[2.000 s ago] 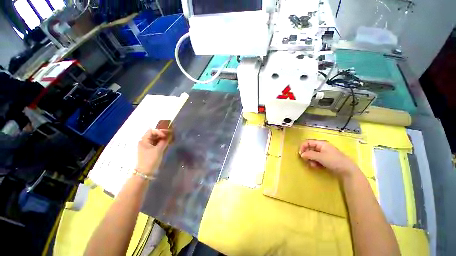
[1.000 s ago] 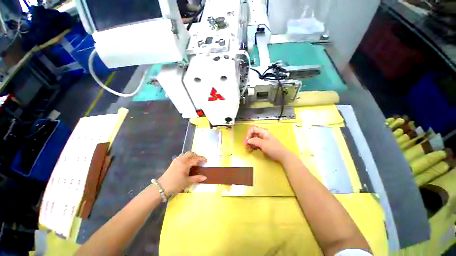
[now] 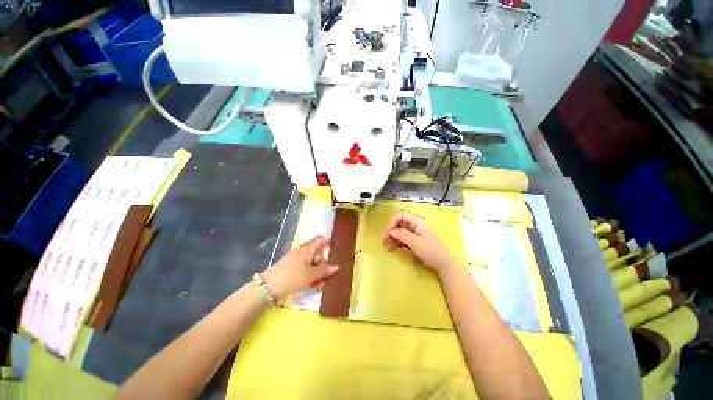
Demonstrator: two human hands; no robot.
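Observation:
A brown strip (image 3: 341, 269) lies lengthwise along the left edge of the yellow flap (image 3: 410, 285) of the sewing template, its far end just in front of the sewing head (image 3: 352, 148). My left hand (image 3: 309, 269) touches the strip's left side with its fingertips; whether it pinches the strip is unclear. My right hand (image 3: 413, 237) rests over the flap's far part, fingers curled, and I cannot tell if it holds something small. A yellow panel (image 3: 313, 359) covers the near table.
Loose brown strips (image 3: 119, 269) lie on a printed sheet (image 3: 70, 250) at left. A yellow roll (image 3: 496, 180) lies at the template's back edge. Rolled yellow panels (image 3: 645, 285) stand at right. The control screen housing (image 3: 238, 51) hangs upper left; blue bins (image 3: 137, 43) stand behind.
My left hand brought the brown strip from the left onto the template, where it has turned from crosswise to lengthwise. My right hand stays over the yellow flap.

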